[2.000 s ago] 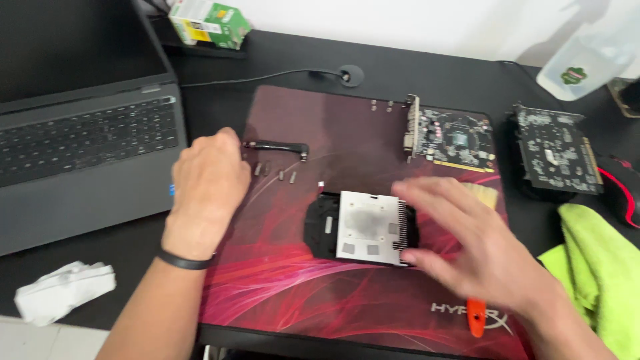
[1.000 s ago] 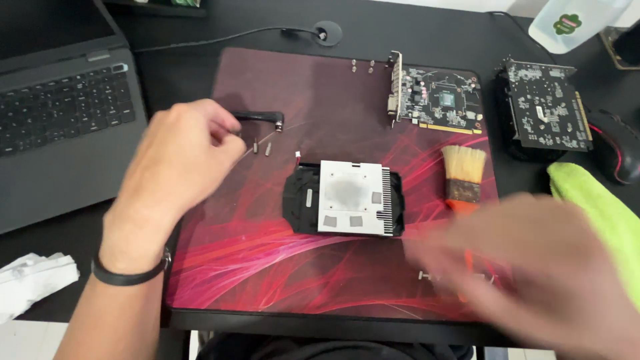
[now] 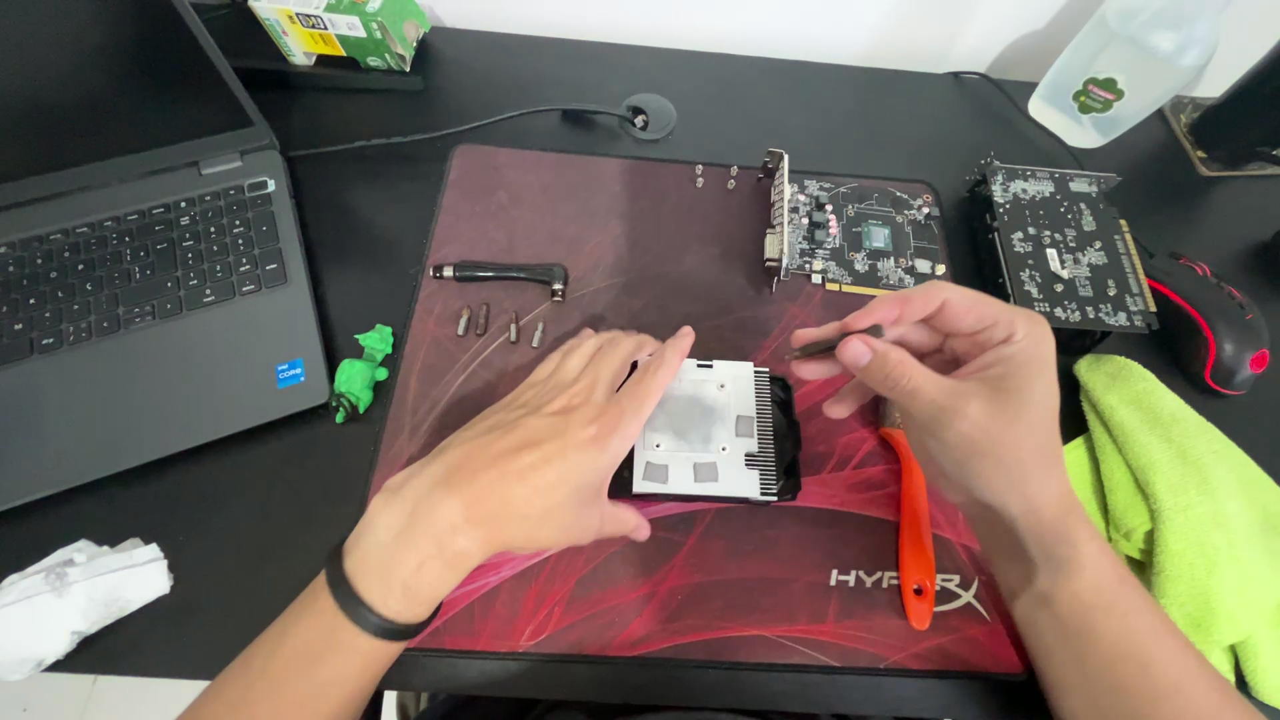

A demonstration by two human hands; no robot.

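Note:
A graphics card cooler, a metal heatsink on a black shroud [image 3: 700, 430], lies on the mouse pad, fins to the right. My left hand [image 3: 540, 440] rests over its left edge with spread fingers, hiding that side. My right hand [image 3: 940, 380] pinches a small dark screwdriver bit [image 3: 836, 342] between thumb and fingers, right of the cooler. A black angled screwdriver handle [image 3: 500, 272] lies at the upper left of the pad, with several loose bits [image 3: 482, 319] below it. A bare graphics card circuit board [image 3: 865, 235] with its bracket lies at the upper right. Small screws [image 3: 733, 177] lie left of the bracket.
An orange-handled brush [image 3: 914, 530] lies partly under my right hand. Right of the pad are a second graphics card [image 3: 1065, 245], a mouse [image 3: 1210, 320] and a green cloth [image 3: 1180, 520]. A laptop [image 3: 150, 300], a green figurine [image 3: 360, 378] and crumpled tissue [image 3: 85, 600] are at left.
My left hand has moved from near the angled handle to the cooler's left edge. My right hand, blurred over the pad's right side one second ago, now holds the dark bit higher up.

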